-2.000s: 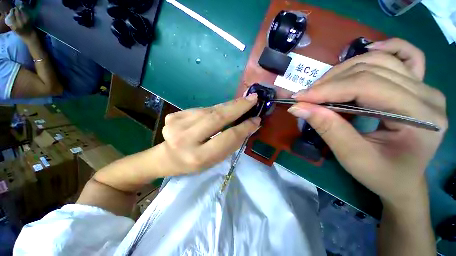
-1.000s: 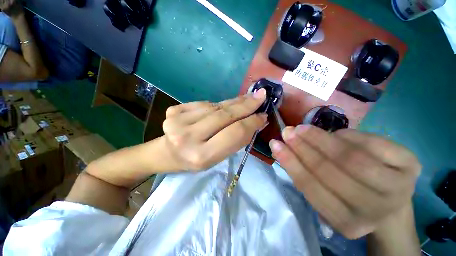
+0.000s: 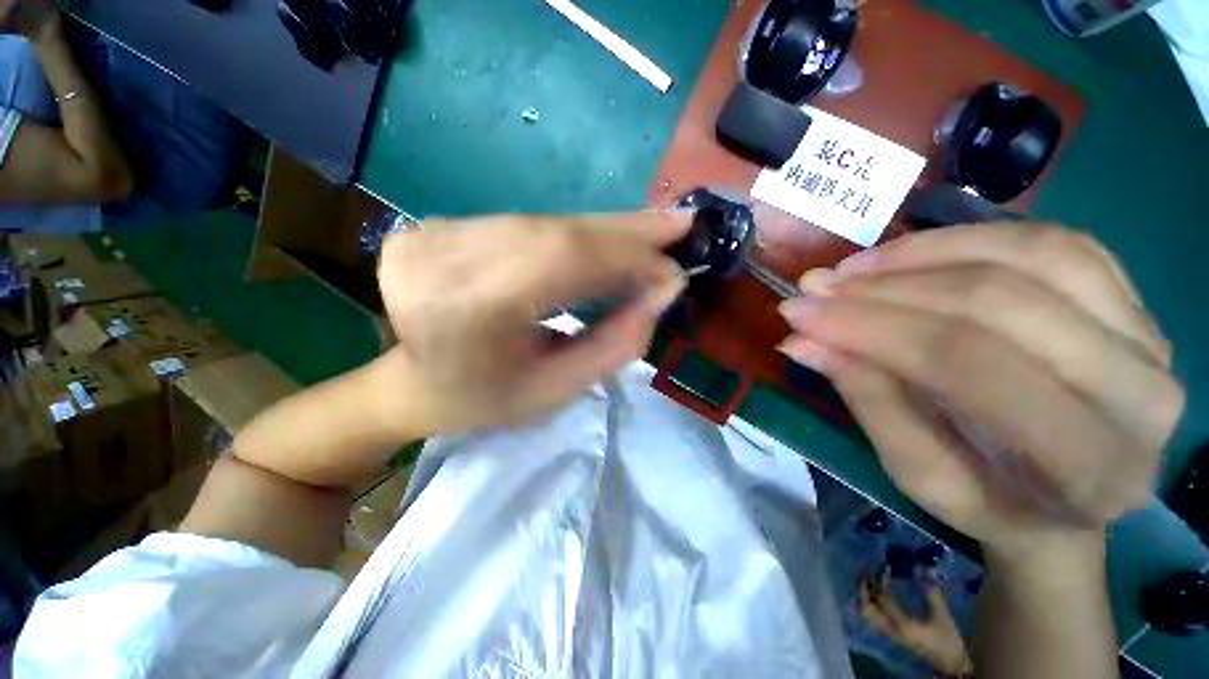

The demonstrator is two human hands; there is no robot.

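Observation:
The red-brown fixture plate (image 3: 703, 139) lies on the bench with a white label (image 3: 842, 175). Black shells stand on it at the upper left (image 3: 796, 51), upper right (image 3: 1008, 143) and lower left (image 3: 720, 239); my right hand hides the fourth place. My left hand (image 3: 511, 318), blurred, is at the lower-left shell, with the tip of a thin rod (image 3: 697, 271) showing at its fingertips. My right hand (image 3: 988, 371) pinches metal tweezers (image 3: 772, 280), their tips at the right side of that shell. The shell's inside is too small to read.
A whitish strip (image 3: 613, 45) lies left of the plate. A dark mat (image 3: 252, 86) holds black shells. A white bottle (image 3: 1090, 11) and tissue (image 3: 1189, 40) are at the upper right, more shells at the right edge. Another person's arm (image 3: 82, 139) is at left, above cardboard boxes (image 3: 126, 385).
The tweezers first reached into the lower-left shell, then came from below, and now from the right. My left hand has turned; the rod no longer hangs below it. The plate shows more fully.

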